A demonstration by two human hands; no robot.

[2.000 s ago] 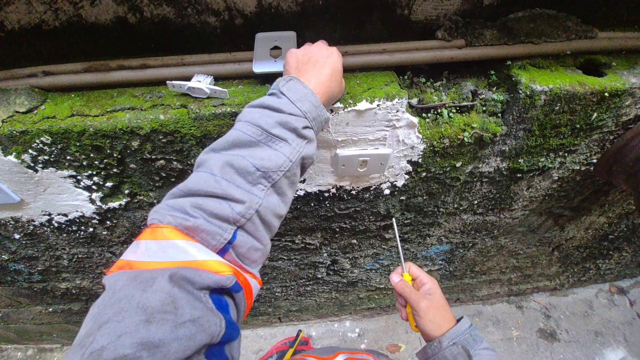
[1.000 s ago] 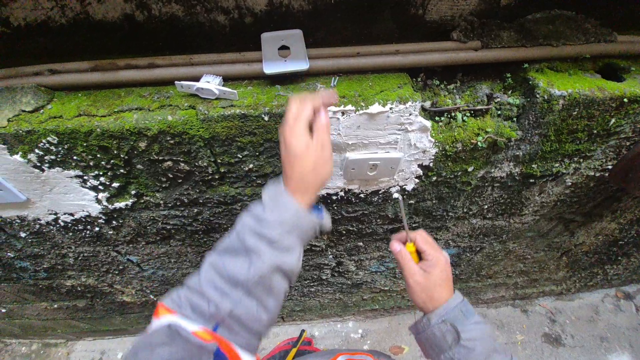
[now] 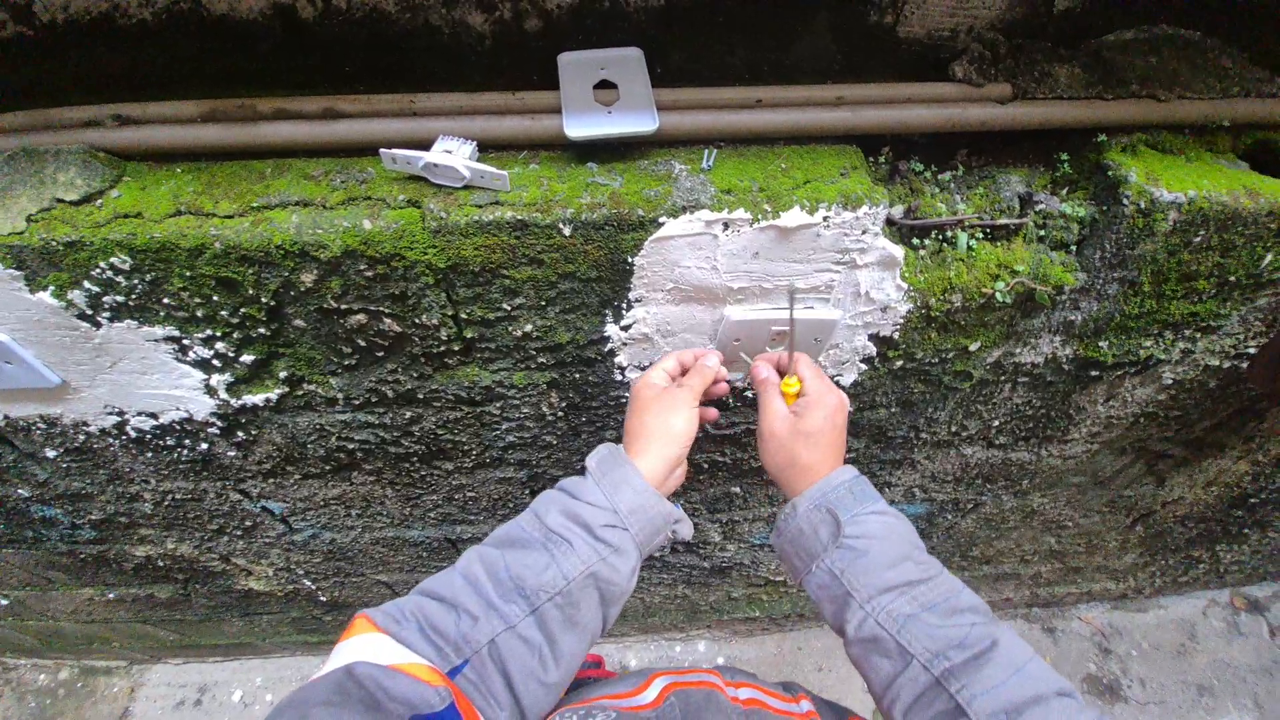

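My right hand (image 3: 802, 420) grips a screwdriver by its yellow handle (image 3: 791, 388), the shaft pointing up the wall; small pale pieces, seemingly screws, show near its fingertips. Beside it, my left hand (image 3: 672, 415) has thumb and fingers pinched together; whether it holds something small cannot be told. Just behind both hands, a white electrical plate (image 3: 818, 330) is set in the patch of white plaster (image 3: 690, 265). On the mossy ledge above lie a white socket module (image 3: 446, 168) and two small screws (image 3: 709, 158). A cover plate with a central hole (image 3: 610, 110) leans on the pipes.
Two brown pipes (image 3: 330, 130) run along the back of the ledge. At the far left, another white plate (image 3: 22, 362) sits in a second plaster patch (image 3: 110, 365). A thin twig or rod (image 3: 960, 221) lies right of the near patch. Concrete ground (image 3: 1150, 640) borders the wall's foot.
My left hand has come down from the ledge near the cover plate to the front of the wall plate. My right hand has moved up with the screwdriver, and the two hands are now side by side.
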